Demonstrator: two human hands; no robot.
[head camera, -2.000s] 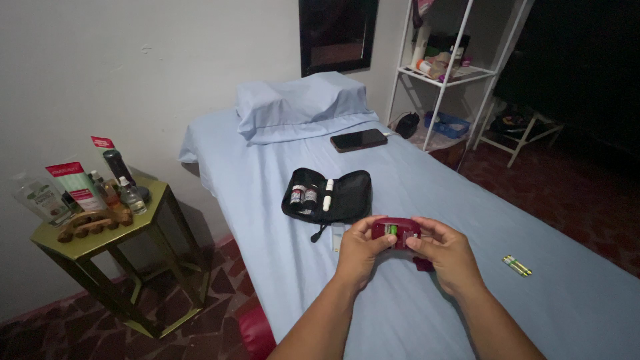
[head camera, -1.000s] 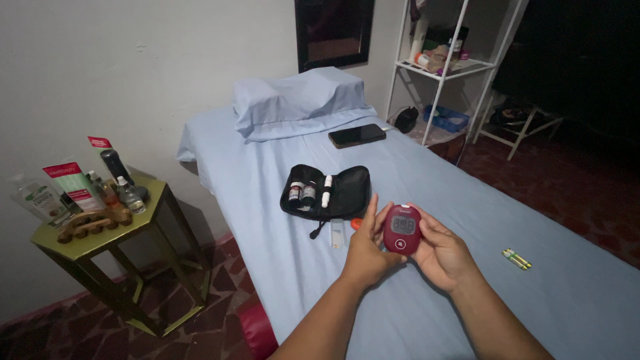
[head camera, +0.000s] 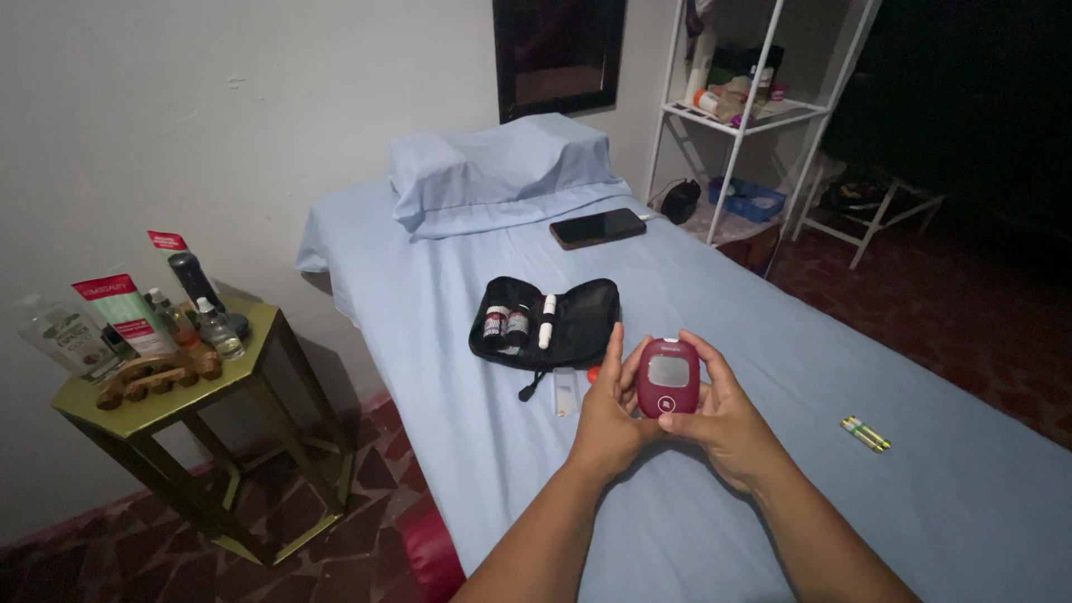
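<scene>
Between both hands is a dark red glucose meter (head camera: 668, 378), face up with its grey screen showing no clear digits. My left hand (head camera: 615, 410) holds its left side. My right hand (head camera: 722, 414) grips the right side, thumb at the lower edge by the round button. Beyond them lies an unzipped black zip case (head camera: 590, 322) holding two small vials (head camera: 506, 327) and a white pen-like lancing device (head camera: 547, 322). A clear plastic piece (head camera: 566, 392) rests just in front of the case, and an orange-red item (head camera: 594, 374) is partly hidden by my left hand. Small batteries (head camera: 865, 434) lie to the right.
A smartphone (head camera: 598, 228) lies near the covered pillow (head camera: 502, 172) on the blue-sheeted bed (head camera: 703, 293). At left, a gold side table (head camera: 142, 410) bears bottles, a tube and a wooden roller massager (head camera: 155, 381). A white shelf rack (head camera: 745, 121) stands at the back right.
Two seconds ago the meter's battery side was showing; then it was turned screen up. The dark digits seen on the screen one second ago no longer show.
</scene>
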